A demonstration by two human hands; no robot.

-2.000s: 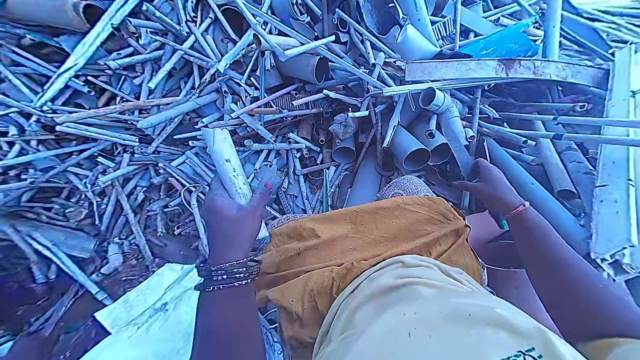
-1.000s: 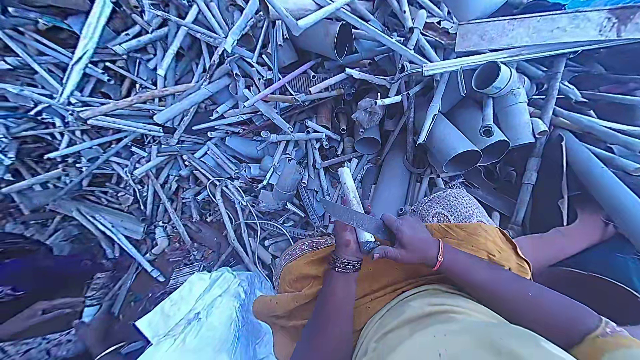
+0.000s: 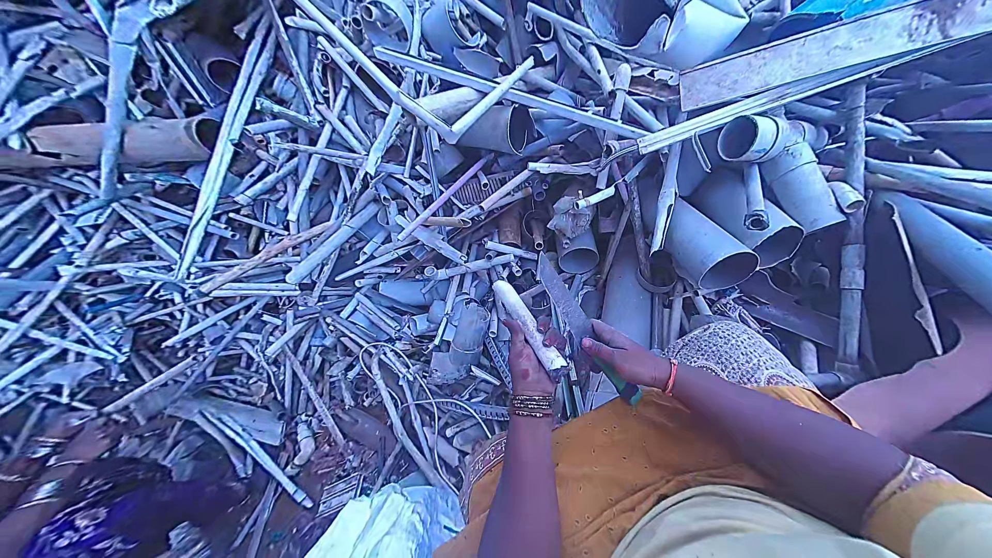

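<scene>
My left hand, with bangles at the wrist, holds a short whitish plastic pipe piece that slants up and to the left. My right hand, with an orange band at the wrist, is closed around a flat metal blade like a saw or long knife. The blade points up and to the left, just right of the pipe piece, and a green end shows below my right hand. Both hands are in front of my lap, over the orange cloth. The blade's edge is too blurred to tell whether it has teeth.
A heap of scrap pipes and thin tubes spreads ahead and left. Wide grey pipes lie at the right, below a long flat strip. A white sack lies at the bottom. Another person's arm is at the lower left.
Two seconds ago my hands were far apart; a second ago the blade lay across the pipe piece. Now the blade is turned upward, beside the pipe piece.
</scene>
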